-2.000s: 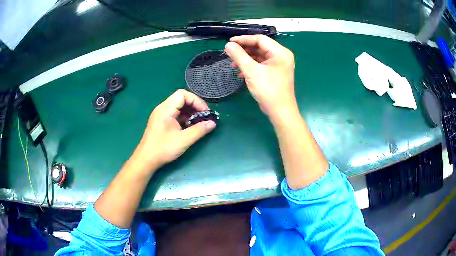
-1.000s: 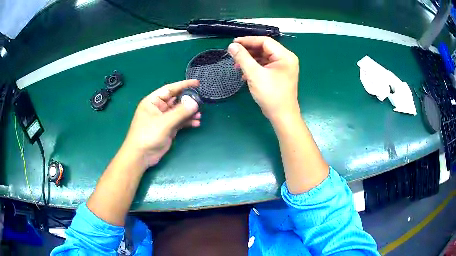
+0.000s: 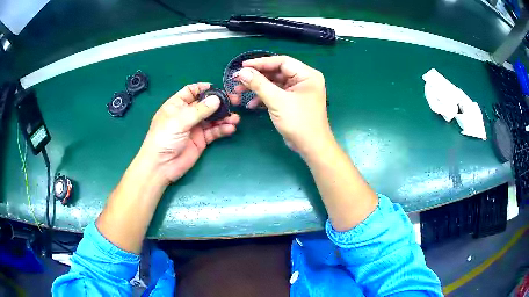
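My left hand (image 3: 188, 125) holds a black round housing (image 3: 216, 104) between thumb and fingers, left of the screw dish. My right hand (image 3: 284, 93) is over the screw dish (image 3: 236, 65), thumb and index fingertips pinched together close to the housing. A tiny speck may be at those fingertips, too small to tell. The hand covers much of the dish's right part. The black electric screwdriver (image 3: 282, 29) lies along the white strip beyond the dish, its thin bit pointing right.
Two black housings (image 3: 137, 83) lie touching at left. A housing with an orange rim (image 3: 63, 189) is near the cable and black controller (image 3: 33, 123). Crumpled white pieces (image 3: 455, 103) and a dark disc (image 3: 501, 140) are at right, near black trays.
My right hand has moved left and slightly down from the dish's right edge towards the housing. My left hand has raised the housing and turned it. The view has shifted slightly.
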